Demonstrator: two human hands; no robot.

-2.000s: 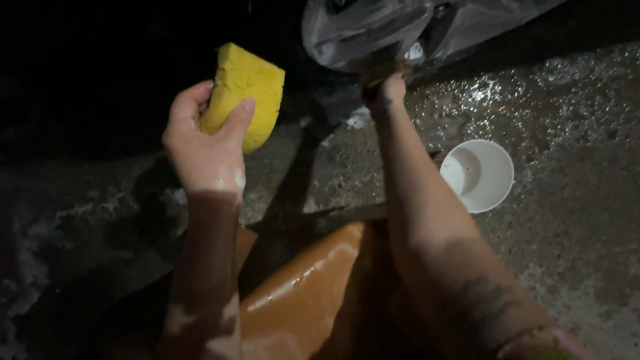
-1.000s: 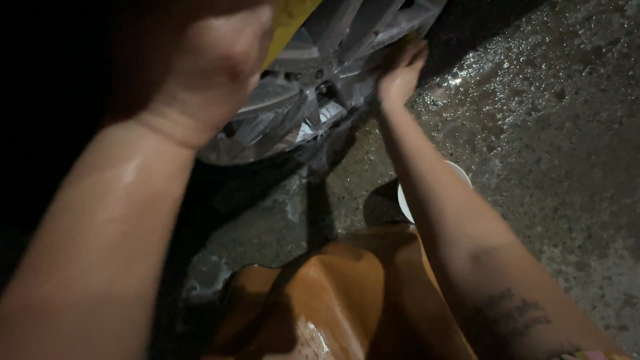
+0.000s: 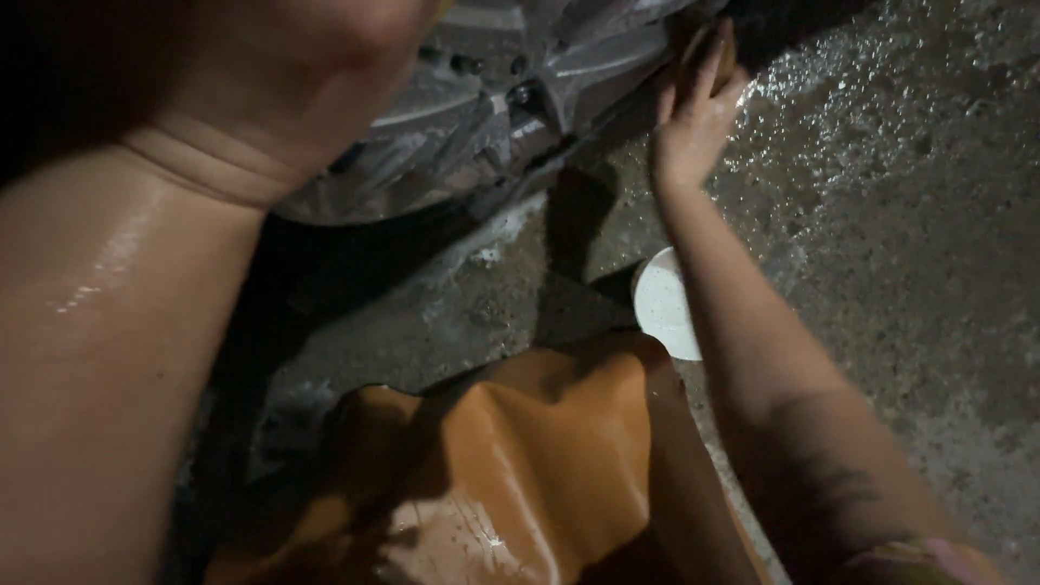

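Note:
My left hand (image 3: pixel 301 89) looms large and blurred at the upper left, close to the camera, in front of a multi-spoke car wheel rim (image 3: pixel 487 106). A sliver of the yellow sponge (image 3: pixel 444 8) shows at its far side; the fingertips are hidden. My right hand (image 3: pixel 695 122) reaches to the outer right edge of the wheel, its fingers partly spread around a dark brownish patch that I cannot make out. Pale streaks mark the spokes. The tyre lies in deep shadow.
A white bucket (image 3: pixel 666 305) stands on the wet, rough concrete floor (image 3: pixel 918 244), partly behind my right forearm. Shiny orange-brown waterproof material (image 3: pixel 552 447) covers the bottom middle, wet in places. Foamy residue lies on the floor below the wheel.
My left hand, seen earlier with the yellow sponge at a distance from the wheel, is now in front of the rim. My right hand has moved from the rim's lower side to its right edge.

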